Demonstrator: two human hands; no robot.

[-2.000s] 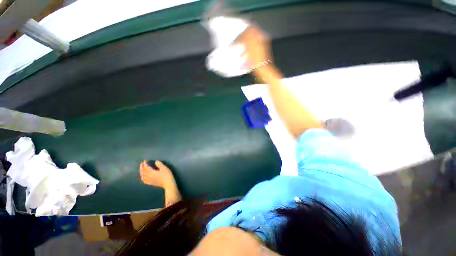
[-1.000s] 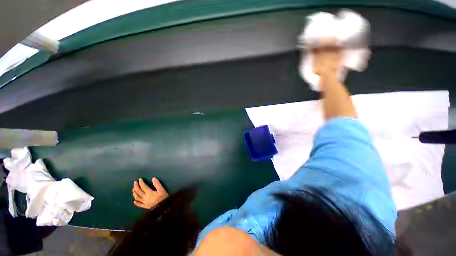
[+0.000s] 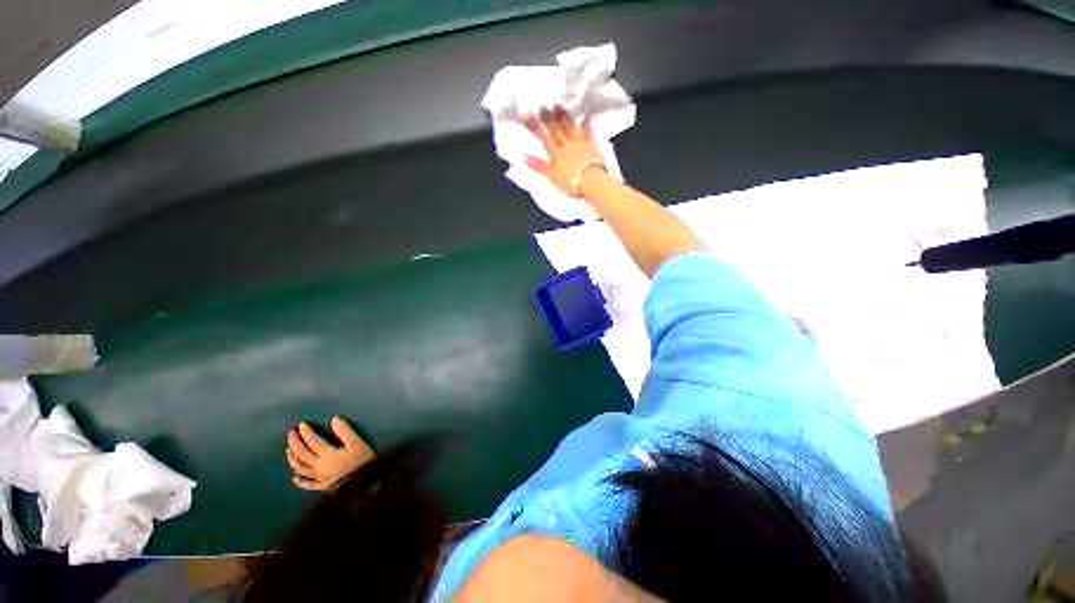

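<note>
My right hand (image 3: 568, 151) lies flat, fingers spread, on a crumpled white wiping rag (image 3: 533, 97), pressing it on the dark conveyor belt (image 3: 389, 177). The rag spreads out around the fingers and its lower edge reaches the corner of the white cover sheet (image 3: 872, 306). My left hand (image 3: 328, 455) rests open with spread fingers on the green bench top (image 3: 413, 389) and holds nothing. Hair hides the left wrist and forearm.
A small blue parts bin (image 3: 574, 309) sits at the cover sheet's left edge. A black slim tool (image 3: 1002, 246), maybe an electric screwdriver, hangs over the sheet at right. A white cloth heap (image 3: 106, 495) lies at left near a taped post (image 3: 47, 353). Another post stands at upper left.
Over the last second my right hand has moved left along the belt with the rag. My left hand has stayed on the bench top. The camera view has shifted slightly.
</note>
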